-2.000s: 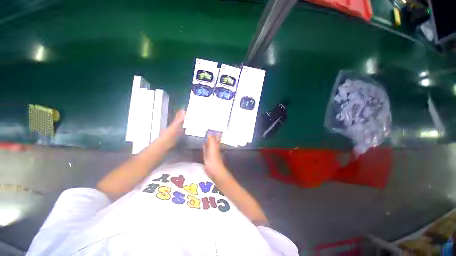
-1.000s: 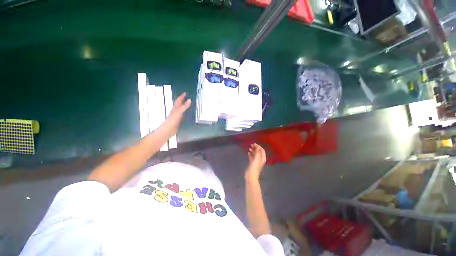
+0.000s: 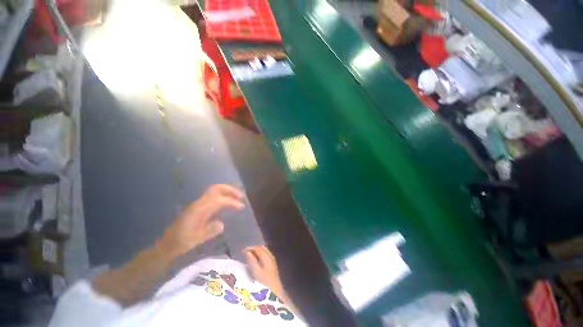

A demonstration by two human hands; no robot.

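My left hand (image 3: 208, 217) is raised over the grey aisle at the bench's near side, fingers bent and apart, holding nothing. My right hand (image 3: 261, 263) is low against my shirt front, blurred, with nothing visible in it. A row of white boxes (image 3: 374, 271) lies on the green bench at lower right, overexposed and blurred. More white boxes (image 3: 431, 313) with dark prints are at the bottom edge, partly cut off. Neither hand touches them.
A yellow gridded pad (image 3: 299, 153) lies mid-bench. A red tray (image 3: 246, 27) with a pale slip sits at the far end, beside small pieces (image 3: 262, 64). Red stools (image 3: 220, 80) stand below. Loaded shelves (image 3: 45, 147) line the left; cluttered goods lie right.
The view has swung left along the bench and aisle. The boxes have shifted to the lower right of the picture. Both hands are away from the boxes; the clear bag has left view.
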